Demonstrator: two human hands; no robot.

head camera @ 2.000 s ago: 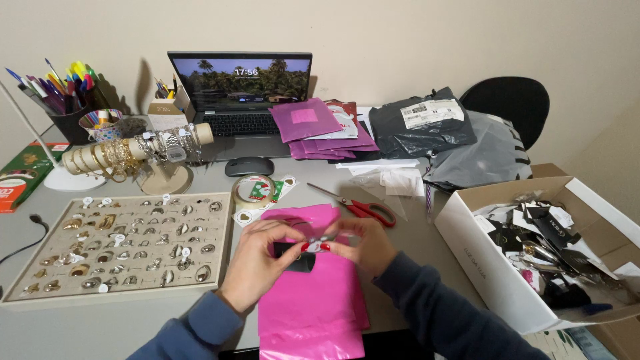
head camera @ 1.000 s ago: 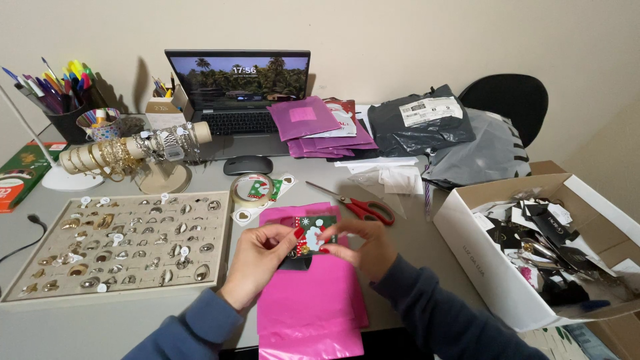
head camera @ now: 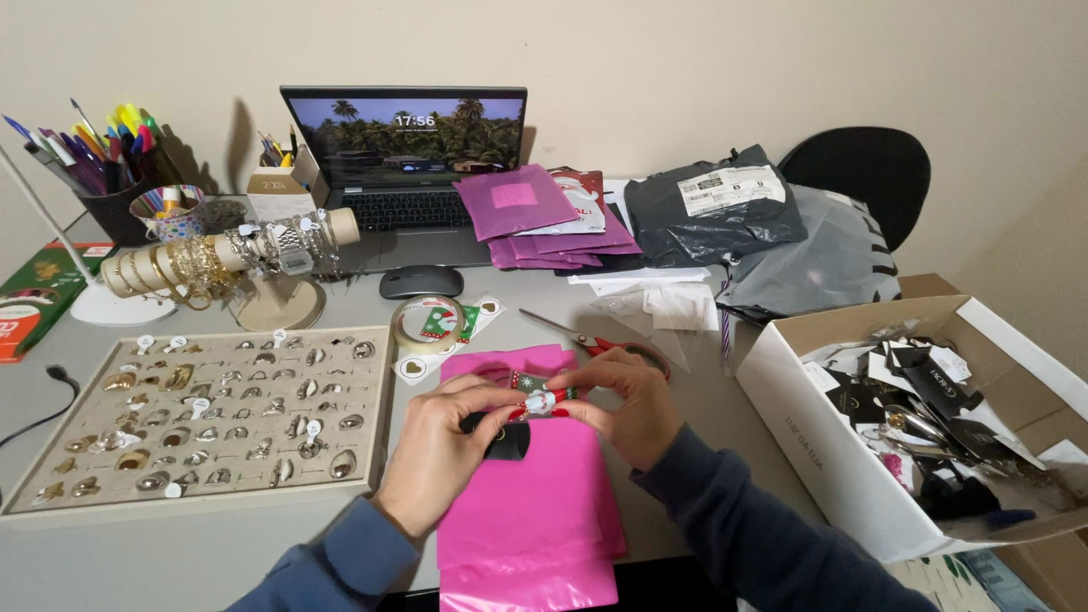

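Observation:
Between both hands, over pink plastic mailer bags, is a small Christmas-print packet in green, red and white, bent or folded over. My left hand pinches its left side between thumb and fingers. Its right side is gripped by my right hand, thumb below and fingers above. A small black card or pouch lies just under the packet, partly hidden by my left fingers. Behind the right hand are red-handled scissors. A clear tape roll lies behind the left hand, beside heart stickers.
A ring tray fills the left side, with a bracelet stand behind it. Further back are a laptop, a mouse, purple mailers and a dark parcel. An open cardboard box of tags and jewelry stands right.
The Christmas-print packet, spread fairly flat one second ago, is now bent between my fingers. Both hands stay over the pink bags.

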